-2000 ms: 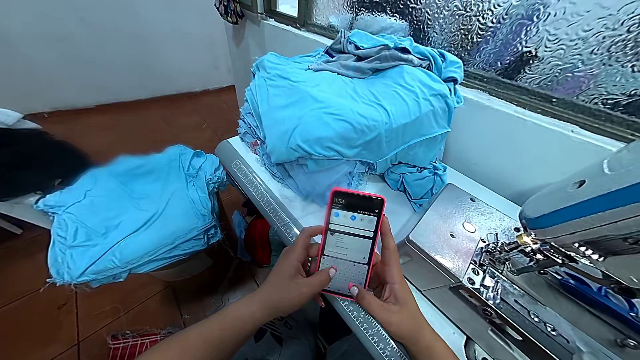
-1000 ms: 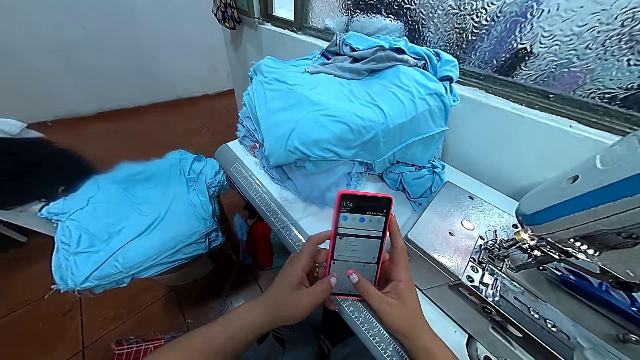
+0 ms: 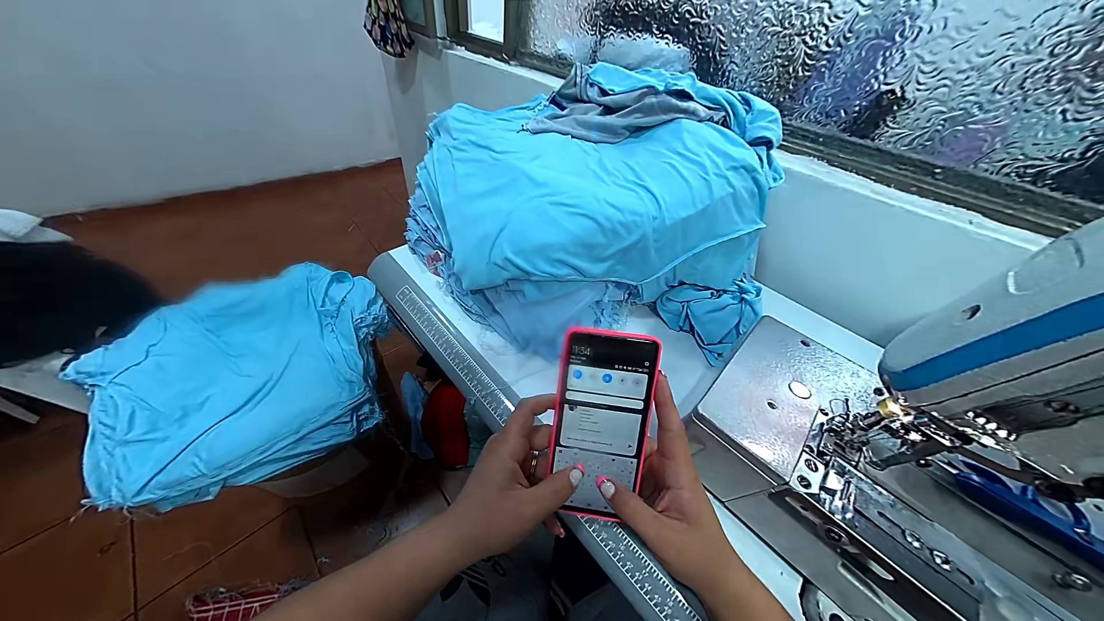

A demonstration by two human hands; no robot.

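Observation:
A smartphone in a pink case (image 3: 604,423) is held upright between both hands over the table's front edge, its screen lit with a panel and an on-screen keyboard. My left hand (image 3: 517,474) grips its left side, the thumb over the keyboard. My right hand (image 3: 668,492) wraps the right side, its thumb also over the lower screen. Behind the phone, a tall stack of light blue fabric pieces (image 3: 586,198) stands on the table, with a grey cloth (image 3: 612,112) on top. To the right is an industrial sewing machine (image 3: 992,362) with its metal bed plate (image 3: 776,397).
Another pile of light blue fabric (image 3: 233,388) lies at the left, beside a dark item (image 3: 60,302). A measuring scale (image 3: 457,345) runs along the table's front edge. Red cloth (image 3: 444,427) shows below the table. A textured glass window (image 3: 828,78) is behind.
Both thumbs have shifted slightly over the lower part of the phone screen. The phone stays in both hands, and the fabric stacks have not moved.

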